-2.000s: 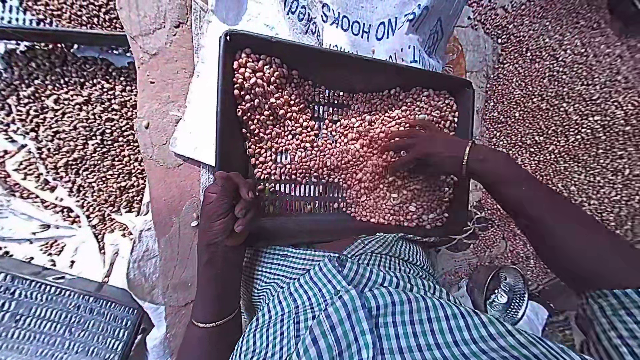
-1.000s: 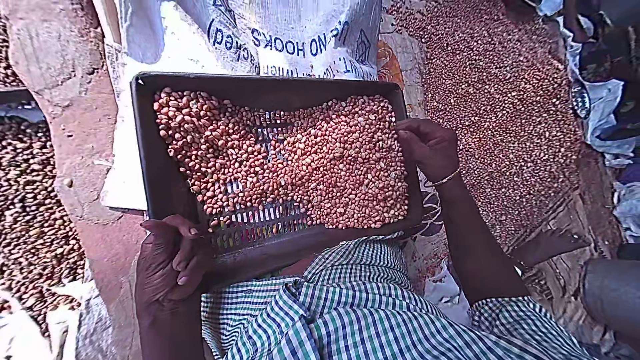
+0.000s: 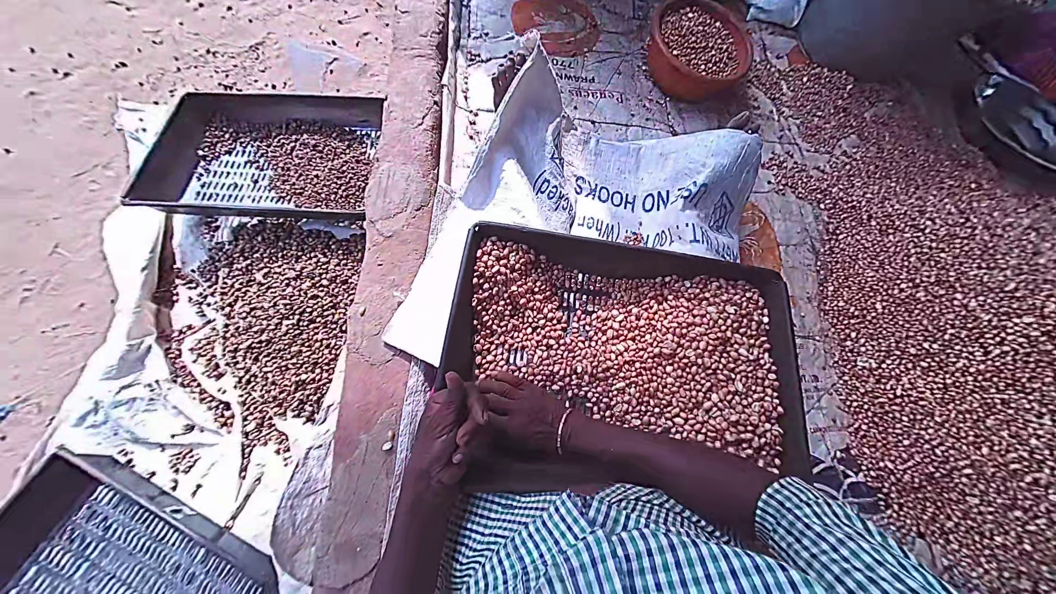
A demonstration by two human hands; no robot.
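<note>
A black slotted plastic tray rests on my lap, holding reddish-brown shelled nuts or seeds, with slots of its floor showing at the upper middle and left. My left hand is at the tray's near left corner, fingers curled; whether they grip the rim is not clear. Right beside it, my right hand lies over the near left part of the tray, its fingertips meeting the left hand. Whatever is between the two hands is hidden.
Beyond the tray lies a printed white woven sack. A reddish bowl of seeds stands farther back. Seeds spread over the ground at right. Left, past a stone ledge, are dark seeds on white sheeting and two more black trays.
My right hand has moved from the tray's right side across to its near left corner, beside my left hand. The view has shifted to show more at the left and top.
</note>
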